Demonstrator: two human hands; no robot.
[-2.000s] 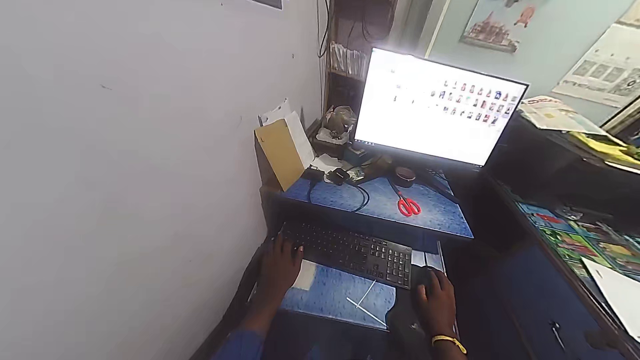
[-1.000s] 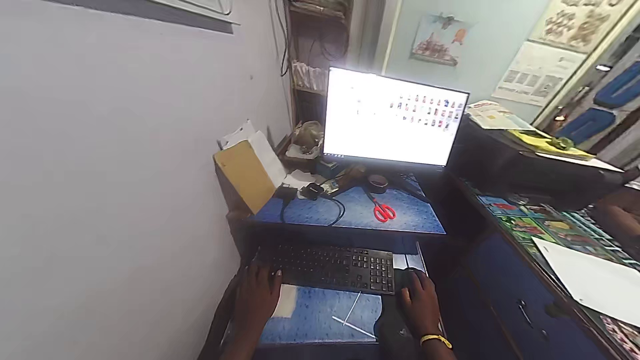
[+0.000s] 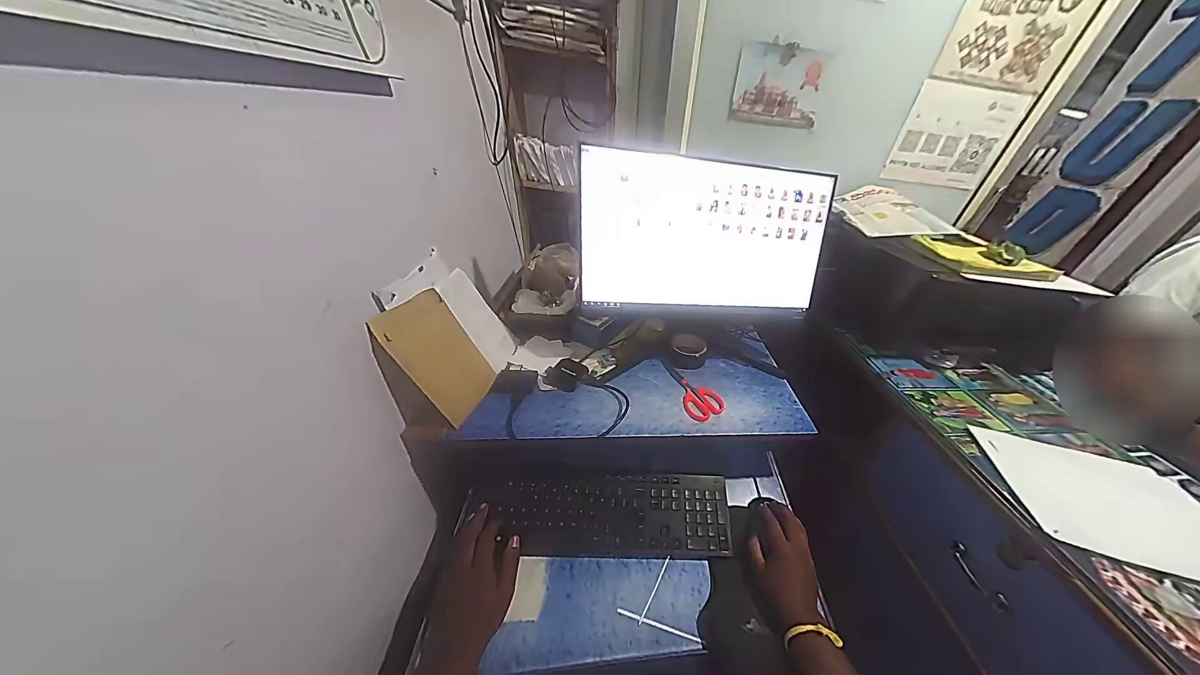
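Note:
My left hand (image 3: 483, 572) rests with spread fingers on the left end of a black computer keyboard (image 3: 609, 514), holding nothing. My right hand (image 3: 780, 558) lies over a black computer mouse (image 3: 761, 507) on a dark mouse pad (image 3: 741, 614), right of the keyboard. A yellow band circles the right wrist. Beyond the keyboard stands a lit monitor (image 3: 703, 234) showing small icons. Red-handled scissors (image 3: 701, 401) and a roll of dark tape (image 3: 688, 350) lie on the blue desk top (image 3: 750, 412) in front of it.
A tan envelope or folder (image 3: 436, 356) leans by the left wall. Black cables (image 3: 614, 412) lie on the desk. At right, a counter holds a white sheet (image 3: 1087, 497) and a black machine, probably a printer (image 3: 947, 300), with papers on top. A person is at the far right.
The view has swung to the right, and a person has come into view there. My left hand stays at the keyboard and my right hand stays on the mouse.

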